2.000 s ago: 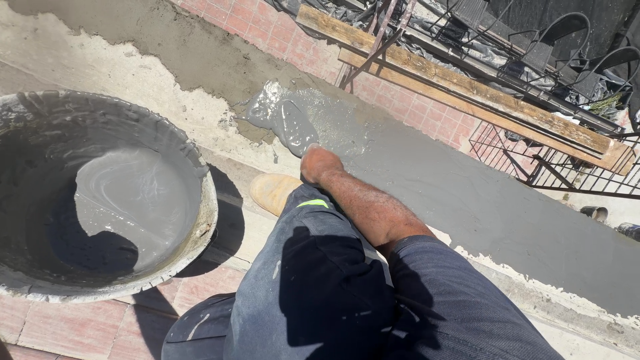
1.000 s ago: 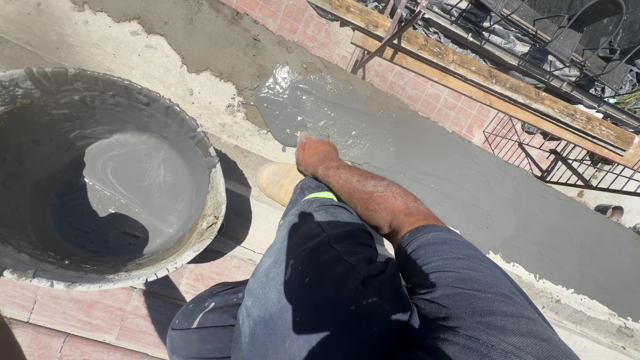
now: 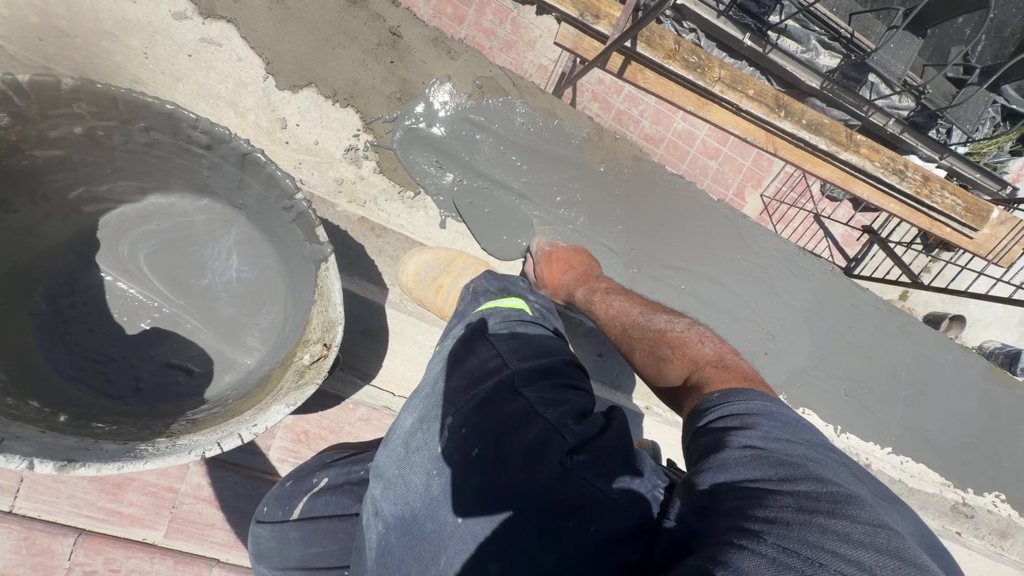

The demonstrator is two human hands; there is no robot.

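My right hand (image 3: 562,270) is closed around the handle of a trowel, just beyond my knee. The trowel's rounded blade (image 3: 494,224), coated in grey, lies at the near edge of a strip of wet cement mortar (image 3: 680,240). Glossy fresh mortar (image 3: 464,144) is spread beyond the blade, at the upper middle. A large round tub (image 3: 324,320) on the left holds liquid grey mix (image 3: 200,280), partly in shadow. My left hand is not in view.
My tan boot (image 3: 440,280) is beside the strip, right of the tub. Wooden planks (image 3: 768,120), a metal grid (image 3: 912,256) and black metal chairs (image 3: 896,56) lie at the upper right. Pink tiles (image 3: 104,496) are below the tub.
The trowel blade now shows more plainly at the strip's near edge. The glossy patch of mortar looks broader than two seconds ago.
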